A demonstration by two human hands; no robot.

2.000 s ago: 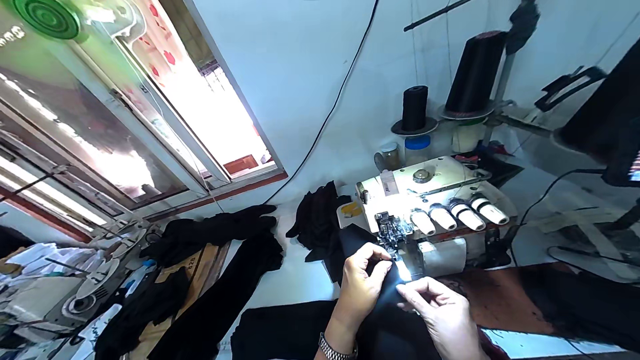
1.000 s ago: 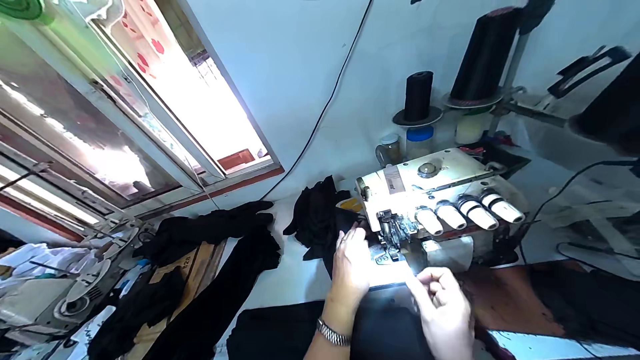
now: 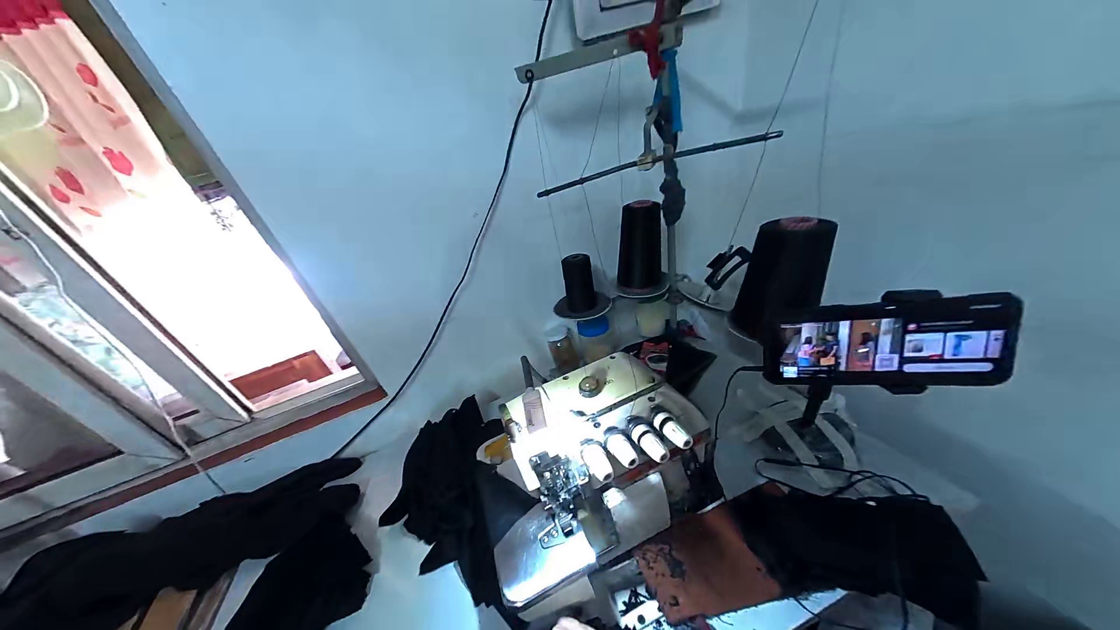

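An overlock sewing machine (image 3: 604, 402) with a row of white tension dials (image 3: 634, 446) stands at lower centre, its lamp lit over the presser foot (image 3: 560, 516). A sliver of a hand, which looks like my left hand (image 3: 570, 624), shows at the bottom edge below the machine's metal plate (image 3: 542, 560); its fingers and anything it holds are cut off. My right hand is out of view. Black cloth (image 3: 455, 490) lies left of the machine, and brown cloth (image 3: 709, 560) with black cloth (image 3: 857, 534) lies to the right.
Black thread cones (image 3: 640, 249) stand on a thread stand behind the machine. A phone in a holder (image 3: 892, 341) is at right, above cables. More black cloth (image 3: 306, 560) lies at lower left. The open window (image 3: 219, 289) is at left and a cable (image 3: 490, 210) runs down the wall.
The view has tilted up strongly. Both hands were at the machine's foot with black cloth; now only a sliver of one shows at the bottom. The cloth under the foot is gone from there.
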